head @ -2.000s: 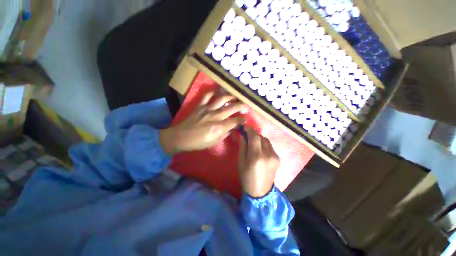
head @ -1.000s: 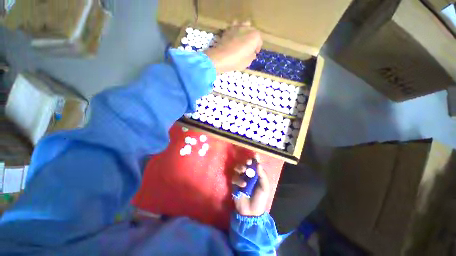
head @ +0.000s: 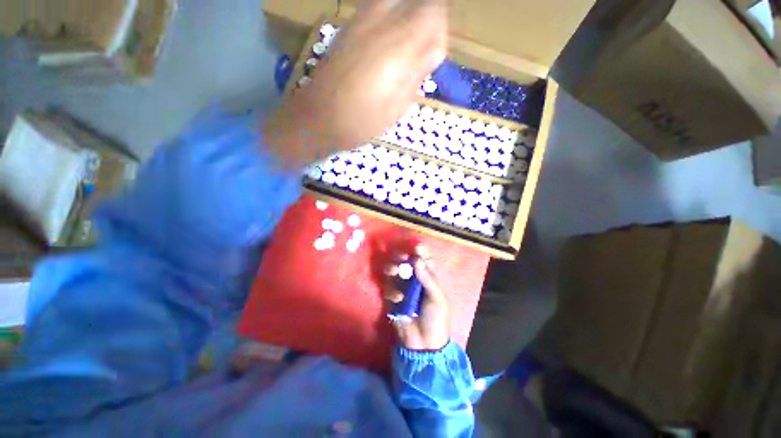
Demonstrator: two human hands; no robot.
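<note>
My right hand (head: pixel 431 310) is palm up over the red mat (head: pixel 295 287), its fingers around a dark blue capacitor (head: pixel 413 295) with a white pad (head: pixel 405 270) on its upper end. My left hand (head: pixel 360 81), large and blurred, is above the divided carton (head: pixel 527 184). A blurred blue capacitor (head: pixel 456 83) shows at its fingertips and seems held; the fingers' grip is partly hidden. Capacitors with white pads (head: pixel 411 184) fill the near and middle rows. Capacitors without visible pads (head: pixel 501 96) stand in the far row. Several loose white pads (head: pixel 331 226) lie on the mat.
The carton's raised flap (head: pixel 514 30) stands behind its far row. A closed brown carton marked AISHI (head: pixel 676 94) is at the upper right, and another brown carton (head: pixel 634 299) at the lower right. More cartons (head: pixel 51 175) are at the left on the grey floor.
My left hand has come up and nearer the camera, and a blurred blue capacitor now shows at its fingertips. My right hand still holds its capacitor. The view has shifted slightly.
</note>
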